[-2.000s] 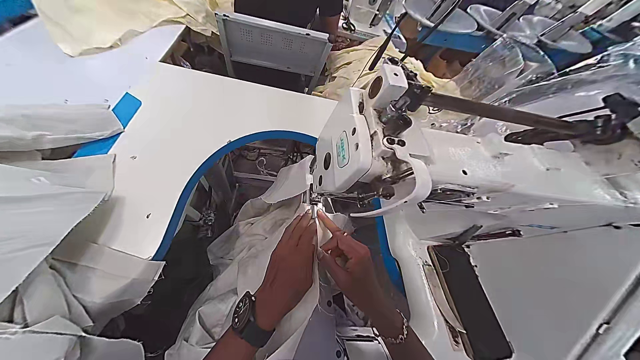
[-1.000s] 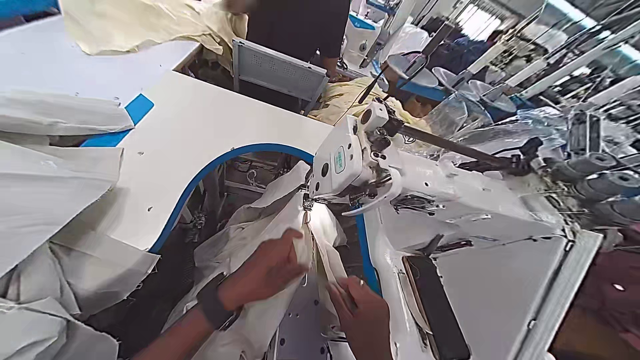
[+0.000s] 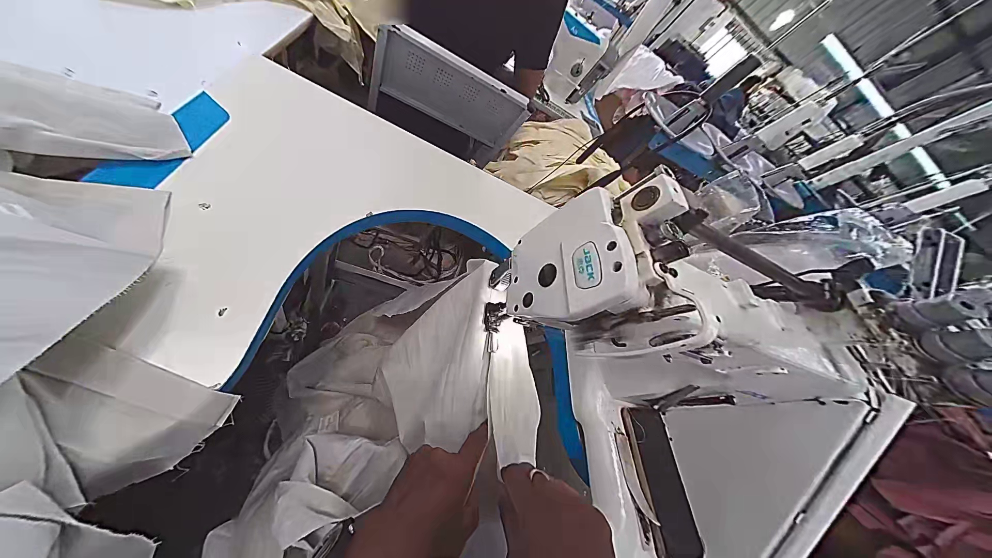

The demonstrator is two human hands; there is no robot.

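Observation:
A Jack industrial sewing machine stands right of centre, its lamp lighting the needle area and presser foot. White fabric runs from under the foot down toward me and hangs in folds at the left. Low in the view, my left hand grips the fabric beside its long seam or folded edge. Close at its right, my right hand pinches the narrow strip of the same fabric. The fingertips of both hands are partly hidden in the cloth.
A white table with a blue-edged cutout curves around the hanging cloth. More white fabric pieces lie at the left. Beyond the table are yellow cloth, a grey metal panel and a person in dark clothing. A dark phone-like object lies at the right.
Both hands were close to the needle two seconds ago; they have moved back toward me along the fabric. The left hand, raised a second ago, now holds the cloth. The view has shifted.

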